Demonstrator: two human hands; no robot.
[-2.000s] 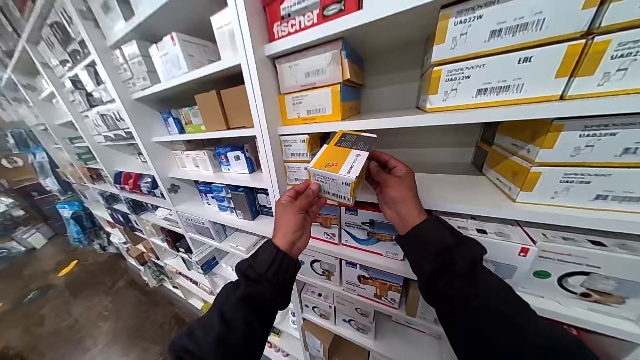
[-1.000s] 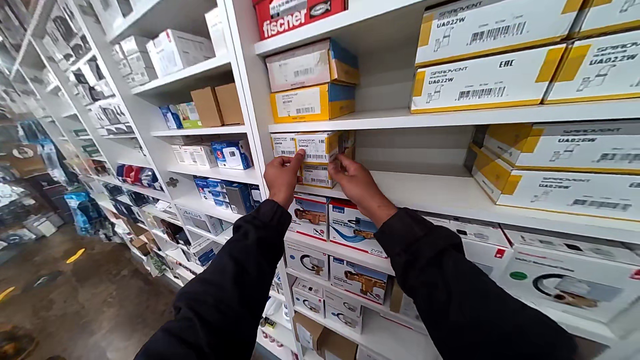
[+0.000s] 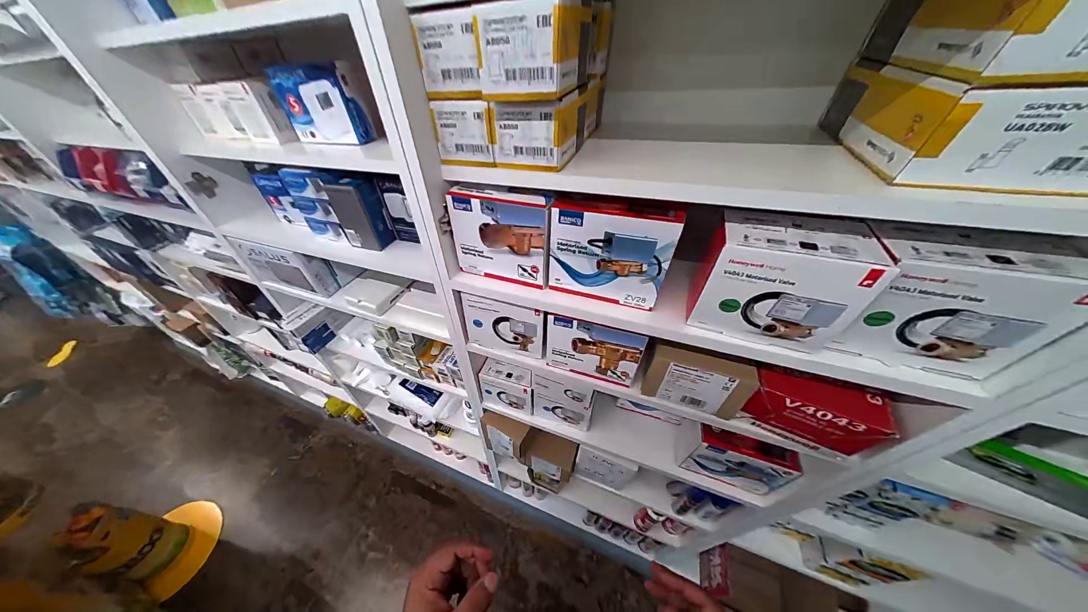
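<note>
My left hand (image 3: 452,578) is at the bottom middle of the head view, over the floor, fingers loosely curled and holding nothing. Only the fingers of my right hand (image 3: 680,588) show at the bottom edge, by the lowest shelves, with nothing seen in them. Both hands are apart from the goods. Small white and yellow Spirovent boxes (image 3: 531,51) stand in two layers at the left end of an upper shelf. Below them are motorised valve boxes (image 3: 616,255) and Honeywell Home valve boxes (image 3: 790,280).
Larger yellow and white boxes (image 3: 994,136) lie at the upper right. A red V4043 box (image 3: 820,408) and a brown carton (image 3: 699,380) share a lower shelf. White shelving (image 3: 739,166) runs away to the left. A yellow object (image 3: 183,544) stands on the concrete floor (image 3: 280,476).
Two seconds ago both hands held a small yellow and white box; one second ago they were at the small stack. They have since come away and dropped low. The view has tilted down.
</note>
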